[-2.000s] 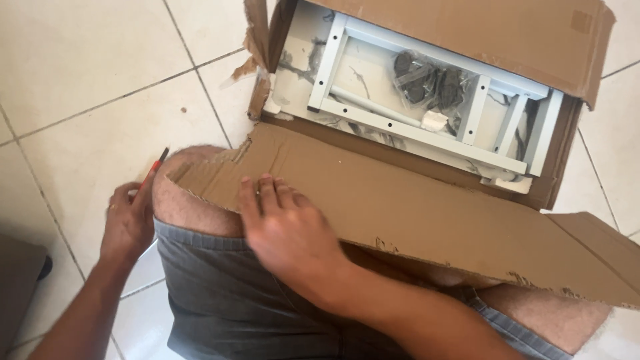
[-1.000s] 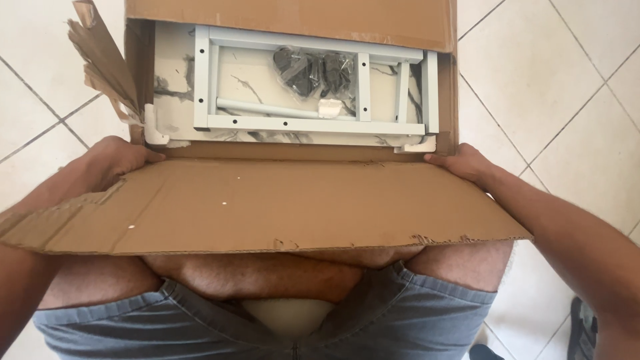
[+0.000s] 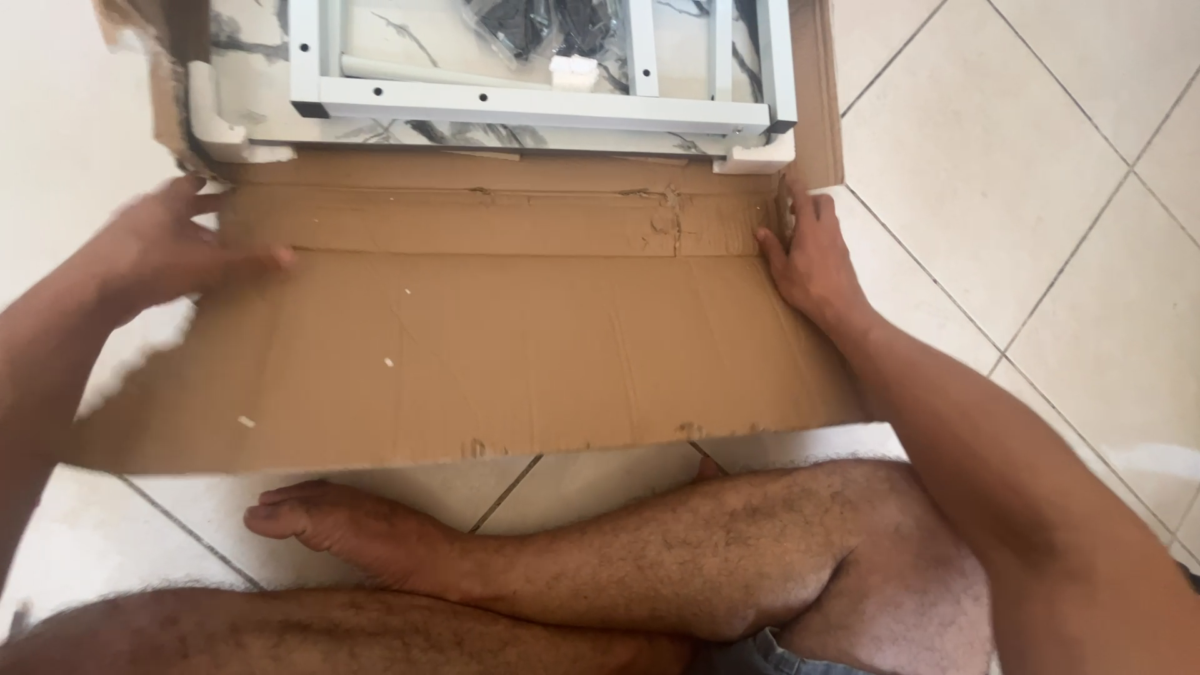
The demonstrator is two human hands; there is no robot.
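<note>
A cardboard flap, joined to an opened cardboard box, spreads toward my crossed legs. My left hand is at the flap's left end near the box corner, thumb reaching over the cardboard, slightly blurred. At the box's near right corner, my right hand has its thumb on the inner side and its other fingers by the corner. Inside the box lies a white metal frame with black end caps, on a marble-patterned panel. White foam corner protectors sit at the panel's near corners.
Plastic bags of dark parts and a small white piece lie within the frame. Light floor tiles surround the box. My bare foot and legs are just below the flap's edge.
The flap has tilted down, away from my lap, showing its creased fold and my foot. Two seconds ago my left hand held a thin red tool, and my right hand lay on the flap.
</note>
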